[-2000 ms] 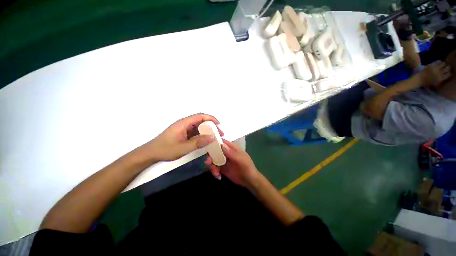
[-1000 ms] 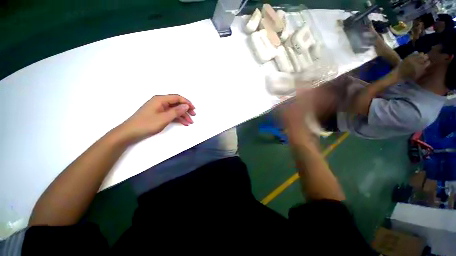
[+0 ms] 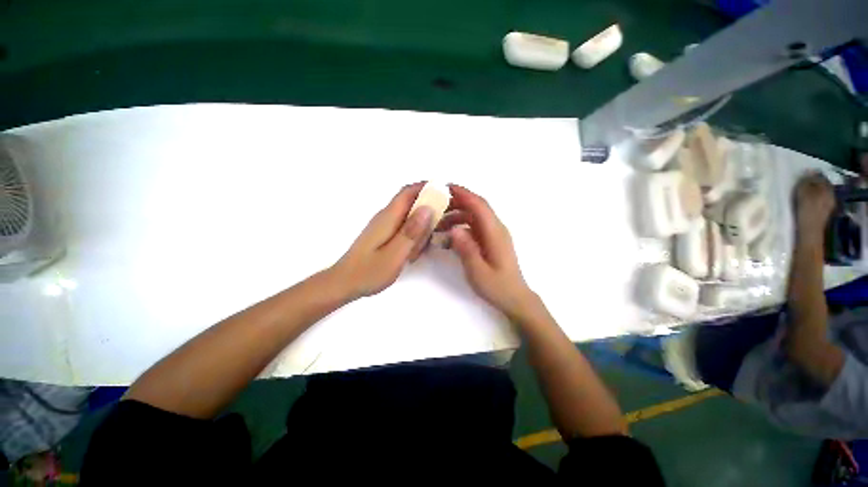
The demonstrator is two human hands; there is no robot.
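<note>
A small cream plastic housing [image 3: 433,198] is held over the white bench in front of me. My left hand [image 3: 381,249] is closed around it, thumb on its face. My right hand [image 3: 488,252] is beside it with curved fingers, its fingertips close to or touching the housing's right side; it is not clear whether they grip it. The hands hide the lower part of the housing. More cream housings [image 3: 669,203] lie piled on a clear plastic tray [image 3: 776,204] at the right of the bench.
A grey metal post [image 3: 685,81] rises at the bench's far edge. Housings [image 3: 536,51] lie on the dark green conveyor belt [image 3: 286,52] beyond. A white fan [image 3: 24,204] stands at far left. A person's forearm [image 3: 809,285] is at right, and a patterned sleeve shows at lower left.
The view has swung to the right. The housing held two seconds ago was gone one second ago, when my right hand reached to the tray. Now a housing is in my left hand and my right hand is back beside it.
</note>
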